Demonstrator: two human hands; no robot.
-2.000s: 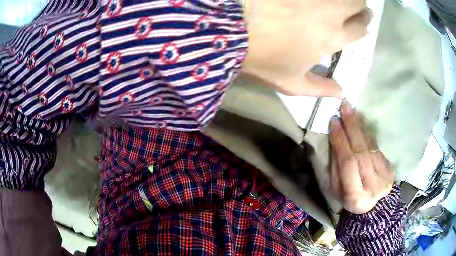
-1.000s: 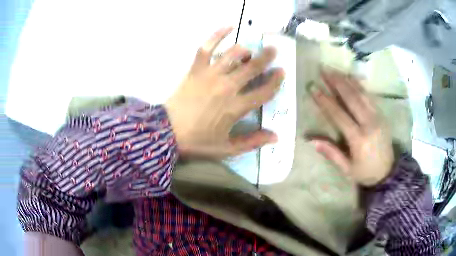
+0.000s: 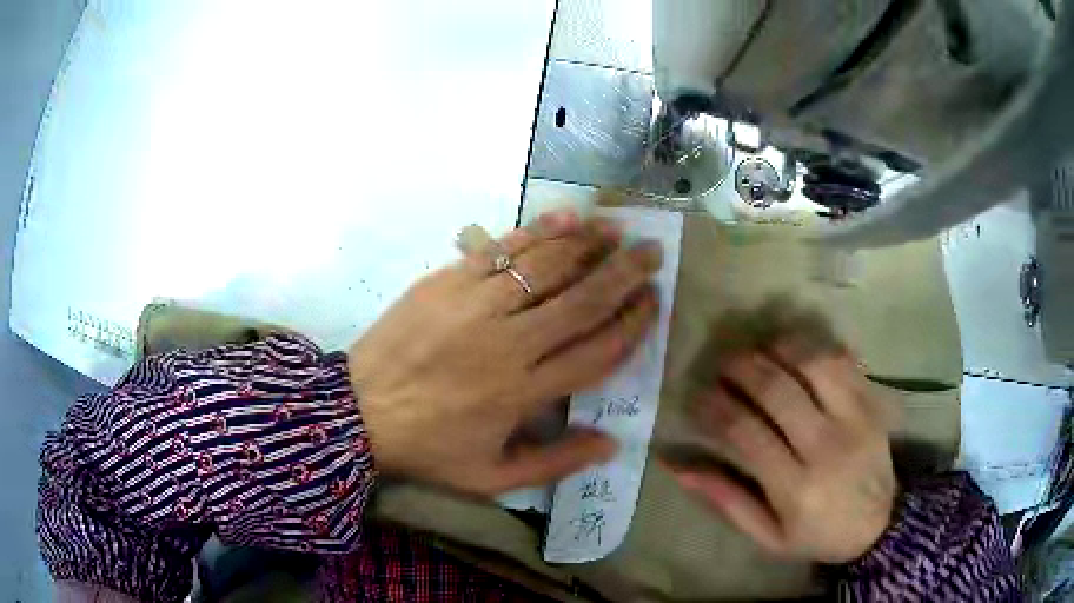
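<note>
A white marked template (image 3: 615, 471) with handwriting and a rounded lower end lies lengthwise on the khaki trouser panel (image 3: 766, 277). My left hand (image 3: 512, 348) lies over the template's upper left part, fingers spread, with a ring on one finger. It presses from above and grips nothing that shows. My right hand (image 3: 789, 442) is flat on the khaki cloth to the right of the template, fingers slightly apart and a little blurred. The cloth's upper edge is just in front of the presser foot area.
The off-white sewing machine head (image 3: 872, 94) stands at the top right. A shiny slide plate (image 3: 589, 118) is set in the bed left of it. The white table (image 3: 259, 153) spans the left, with ruler marks near its front edge. A khaki cloth end lies by my left sleeve.
The machine head and plates have come fully into view. Both hands and the template sit lower in the picture. My left hand still covers the template; my right hand stays on the cloth.
</note>
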